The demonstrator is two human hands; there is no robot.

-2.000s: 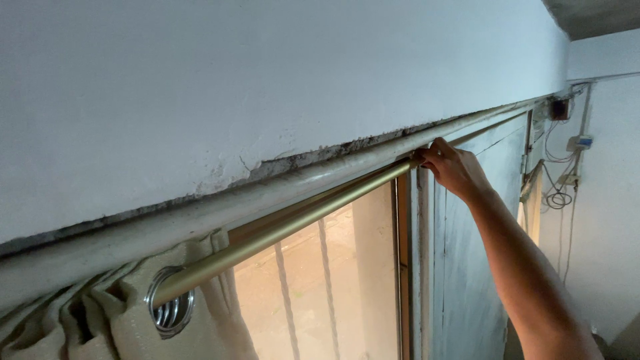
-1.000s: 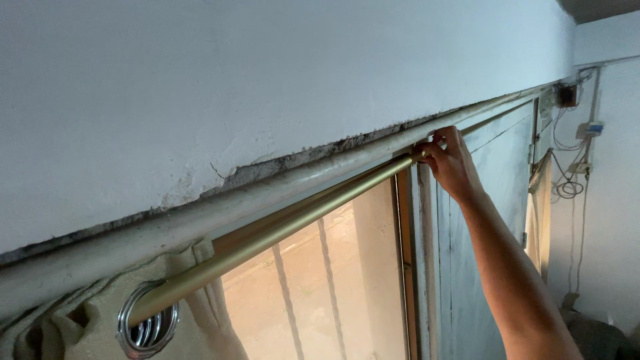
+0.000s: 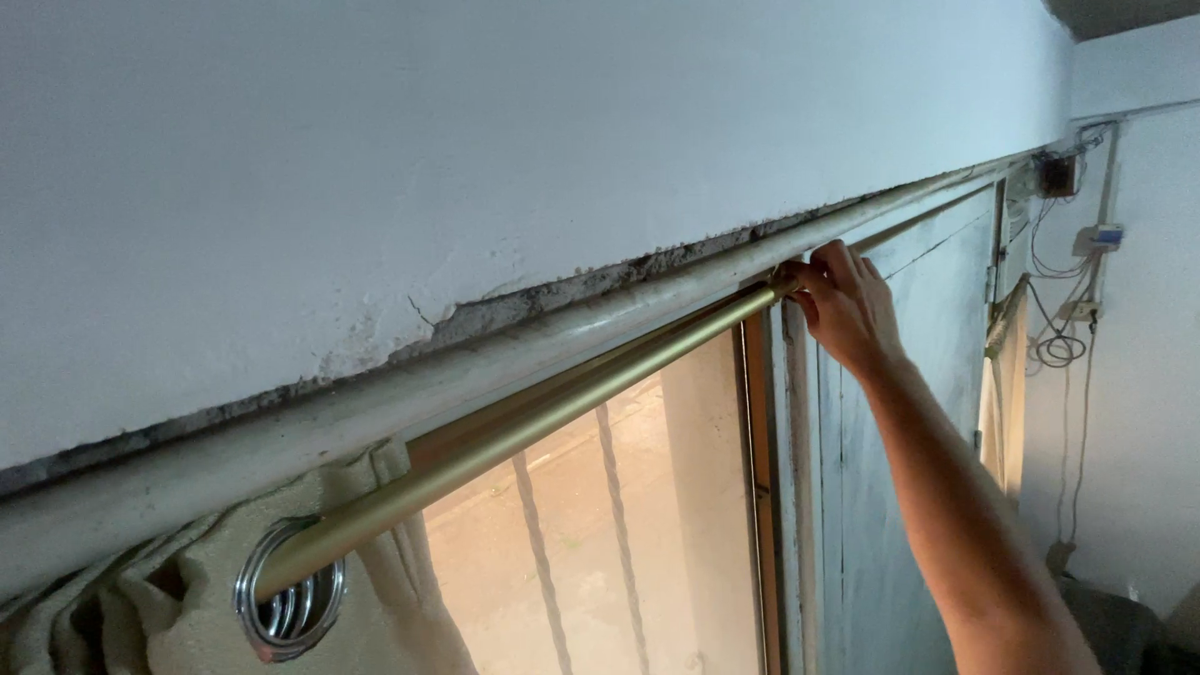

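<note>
My right hand [image 3: 844,300] reaches up from the lower right, its thumb and fingers closed around the far end of a gold curtain rod [image 3: 553,405]. The fingers cover the rod's tip and whatever supports it. Toward the lower left the rod slopes down through the metal grommets [image 3: 246,591] of a beige curtain [image 3: 202,600], whose folds are bunched together at that end. My left hand is out of the picture.
Behind the rod is a window [image 3: 647,525] with twisted bars. A pale pipe [image 3: 450,361] runs above it, under a wall edge of chipped plaster. Right of the window stands a light blue door [image 3: 900,450]; cables [image 3: 1059,349] hang on the far wall.
My right hand stays at the rod's far end throughout, with its fingers slightly shifted. The curtain and its grommets remain on the near part of the rod. The view has shifted a little.
</note>
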